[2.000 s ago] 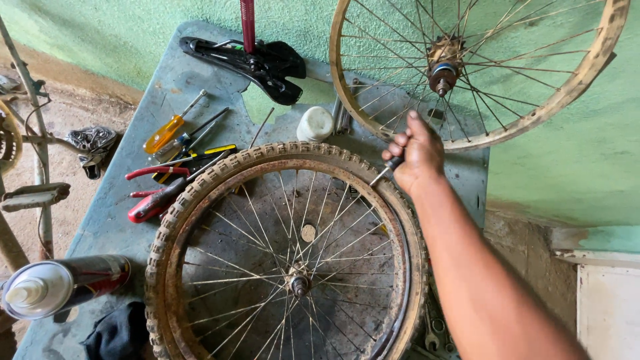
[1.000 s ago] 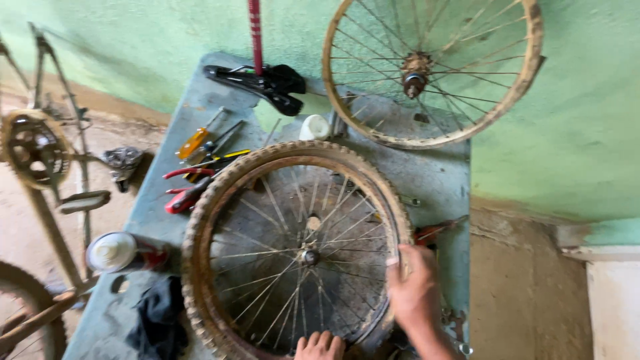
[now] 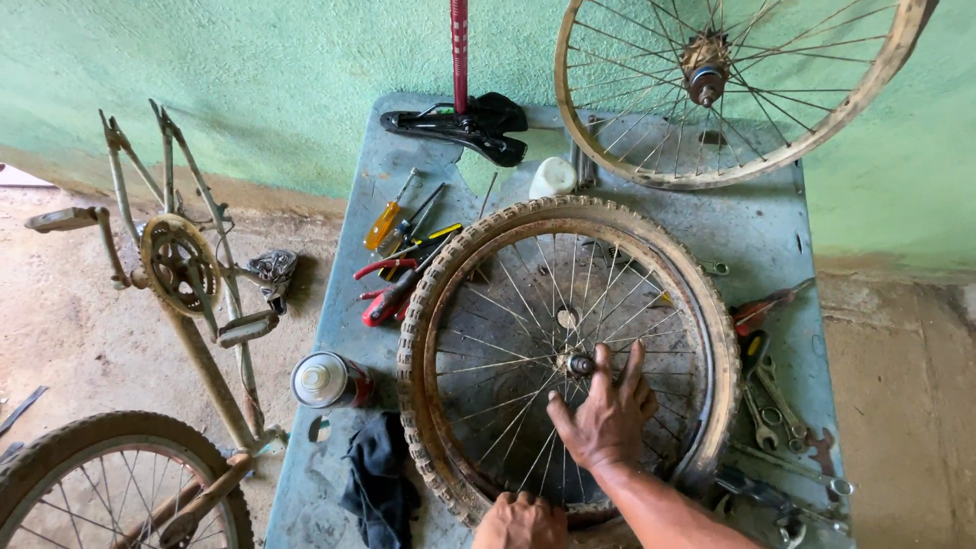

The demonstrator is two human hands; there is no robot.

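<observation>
A spoked bicycle wheel with a muddy knobby tire [image 3: 418, 328] lies flat on a worn blue table [image 3: 328, 313]. Over its spokes, just right of and below the hub [image 3: 577, 364], is my right hand [image 3: 610, 412], fingers spread and holding nothing. At the near edge of the wheel my left hand [image 3: 521, 522] rests with fingers curled over the tire and rim; its lower part is cut off by the frame. Part of the tire appears off the rim along the right side.
Screwdrivers [image 3: 387, 221] and red-handled pliers [image 3: 393, 297] lie left of the wheel; wrenches [image 3: 770, 412] lie right. A spray can [image 3: 324, 380], black cloth [image 3: 379, 480], white container [image 3: 554, 178] and saddle [image 3: 465, 130] surround it. Another wheel [image 3: 572, 130] stands behind; a bicycle frame [image 3: 202, 362] is left.
My right hand has moved from the tire's right side to over the spokes near the hub. The tool it held two seconds ago is out of it. My left hand has come into view.
</observation>
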